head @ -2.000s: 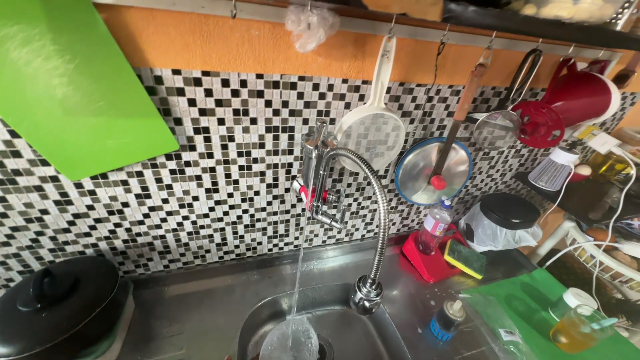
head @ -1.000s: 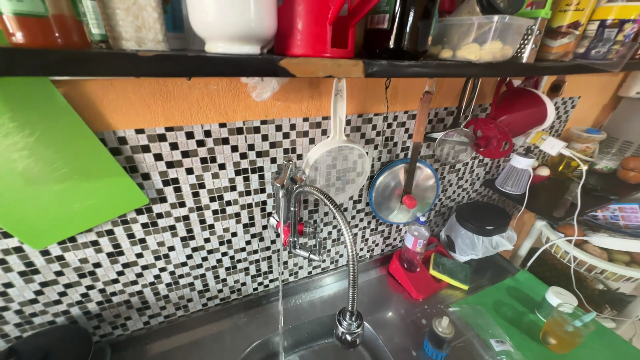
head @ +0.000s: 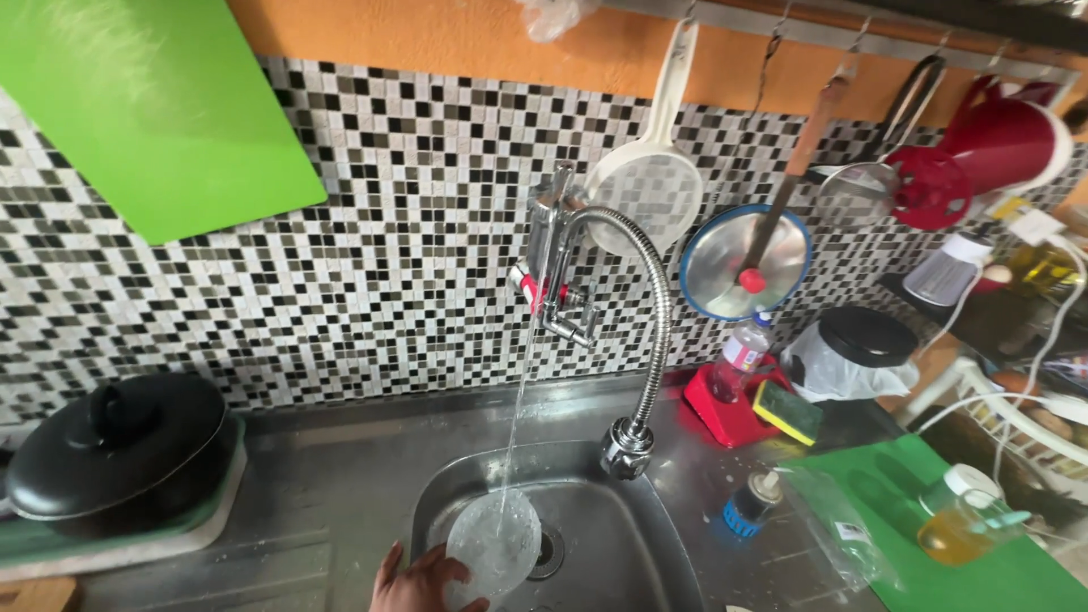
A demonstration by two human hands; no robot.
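At the bottom edge of the view, my left hand [head: 425, 581] is at the near left side of a clear round bowl or lid [head: 495, 542], its fingertips at the rim; how firmly it grips is unclear. Over the steel sink basin [head: 629, 527], the clear piece catches a thin stream of water [head: 518, 399] falling from the wall-mounted faucet [head: 557, 246]. The flexible metal spout [head: 661, 323] of the faucet curves down to its right. A drain [head: 548, 548] shows beside the clear piece. My right hand is out of view.
A black lidded pan [head: 115, 450] stands at left. Right of the basin are a red holder [head: 731, 408] with a bottle [head: 741, 353], a sponge [head: 786, 412], a blue-and-black container [head: 752, 506], a plastic bag [head: 841, 527] and a green board [head: 1003, 565] with a jar of amber liquid [head: 956, 531].
The view tipped up to the shelf one second ago and is now back down. My left hand now shows at the bottom edge; neither earlier frame shows it.
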